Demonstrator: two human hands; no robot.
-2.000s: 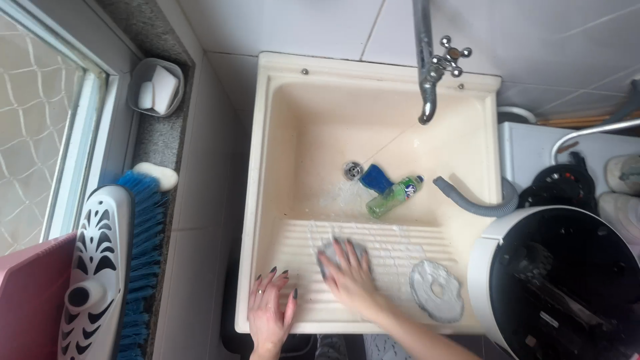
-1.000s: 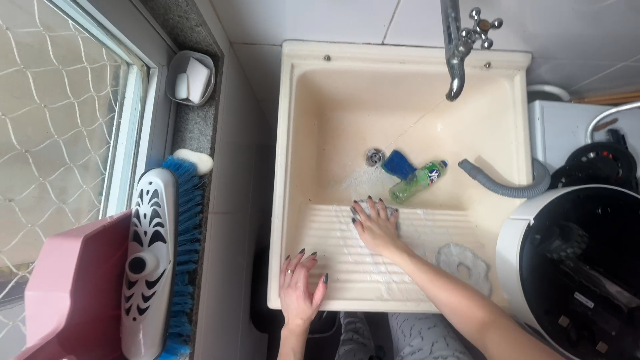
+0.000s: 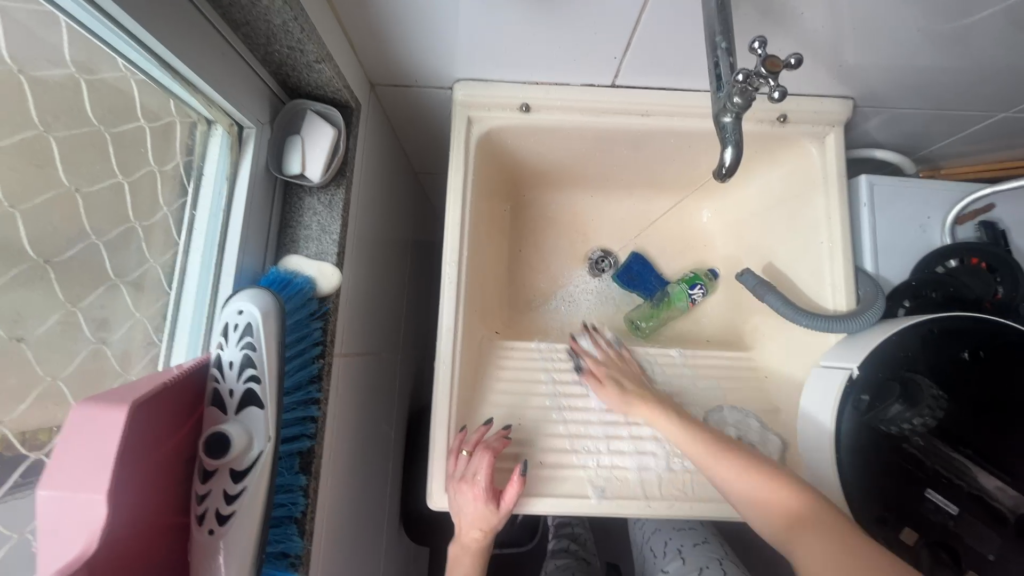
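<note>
My right hand [image 3: 612, 374] presses a soapy, whitish cloth or pad [image 3: 594, 346], mostly hidden under the fingers, against the top edge of the ribbed washboard [image 3: 520, 384] of a cream laundry sink. Resting on the sink's front left corner, my left hand [image 3: 482, 484] has its fingers apart and holds nothing. Another round, foam-covered pad [image 3: 744, 428] lies on the ribs beside my right forearm. In the basin, a green detergent bottle [image 3: 670, 304] lies on its side against a blue sponge [image 3: 638, 274], near the drain [image 3: 602, 262]. Suds cover the middle ribs.
A chrome faucet [image 3: 726, 128] overhangs the basin, a thin stream running from it. A grey hose [image 3: 816, 318] hooks over the right rim, beside a round black-and-white appliance part [image 3: 920, 416]. At left are a blue-bristled broom head [image 3: 240, 424], pink dustpan [image 3: 120, 480] and soap dish [image 3: 308, 144].
My right hand has moved up the washboard to its top edge, with the pad under it. My left hand stays at the front left corner.
</note>
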